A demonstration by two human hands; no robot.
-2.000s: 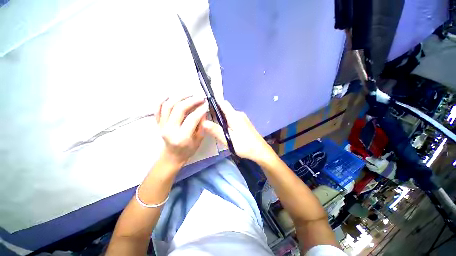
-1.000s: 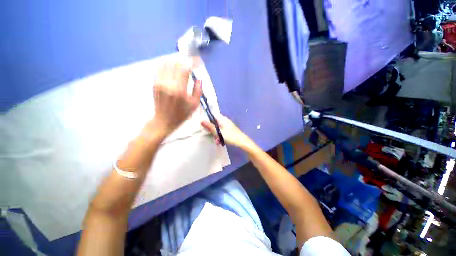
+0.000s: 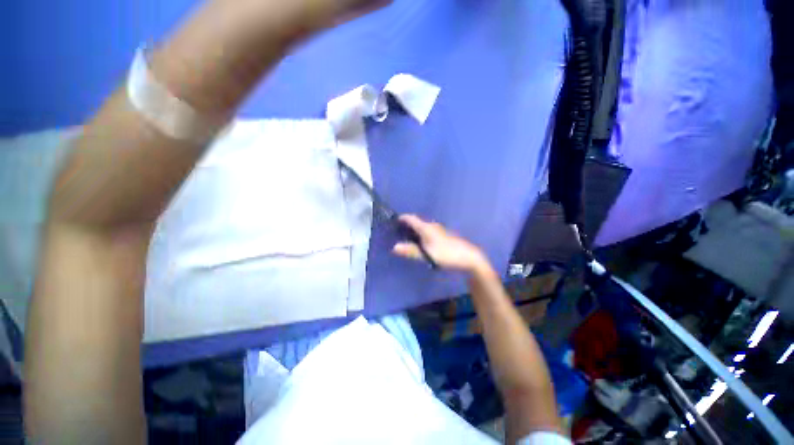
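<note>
My right hand holds the black-handled shears near the right end of the off-white cloth panel. The blades point up and left, over the cut edge of the cloth. A narrow strip lies along that edge, and its upper part curls on the table. My left forearm crosses the upper left of the picture, blurred, with a white band on the wrist. My left hand is cut off by the top edge.
The purple-blue table runs beneath the cloth. A dark upright thing with ribbed cord stands at the right, with a pale hose below it. A brown box and cluttered goods are under the table.
My left hand has moved up off the cloth and out of the picture. My right hand with the shears has moved right. The curled strip and cut edge show more fully.
</note>
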